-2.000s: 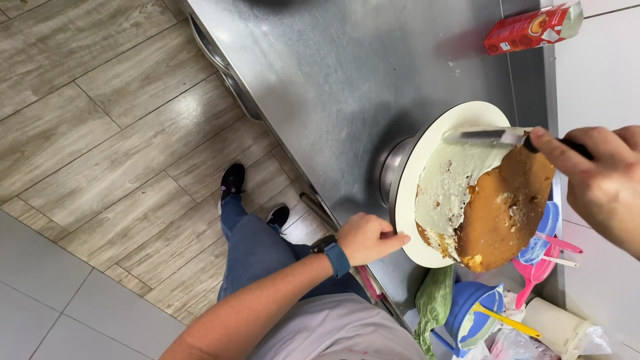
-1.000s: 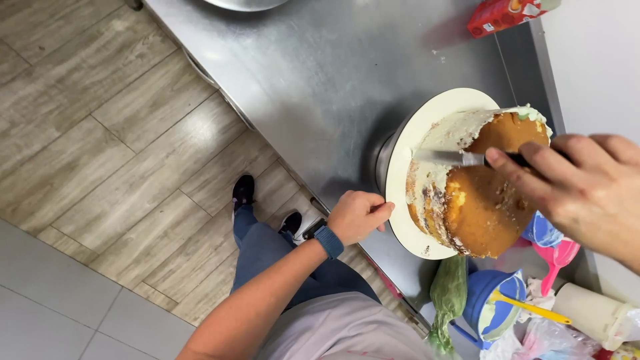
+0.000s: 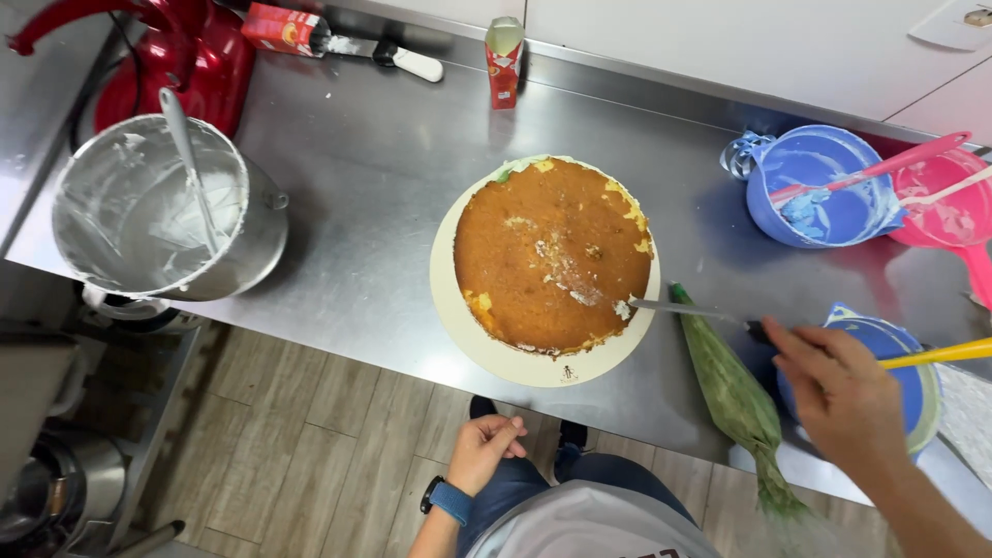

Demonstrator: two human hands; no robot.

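A round layer cake (image 3: 542,256) with a bare brown top lies on a cream cake board (image 3: 449,310), with white crumbs and cream smears on it. My right hand (image 3: 841,387) grips the black handle of a metal icing spatula (image 3: 690,308); its blade tip is at the cake's right edge, beside a dab of cream. Near the counter's front edge, off the board, is my left hand (image 3: 484,446), its fingers curled loosely with nothing visible in them. A piping bag with green filling (image 3: 728,380) lies between the cake and my right hand.
At left stand a steel mixing bowl (image 3: 256,209) with a spatula and a red stand mixer (image 3: 209,62). Cartons (image 3: 504,77) and a white-handled knife (image 3: 415,63) are at the back. Blue bowls (image 3: 821,139) and a pink bowl (image 3: 969,248) crowd the right.
My left hand has let go of the board's edge and drawn back toward my body. The spatula has moved from across the cake to its edge. The view has turned strongly.
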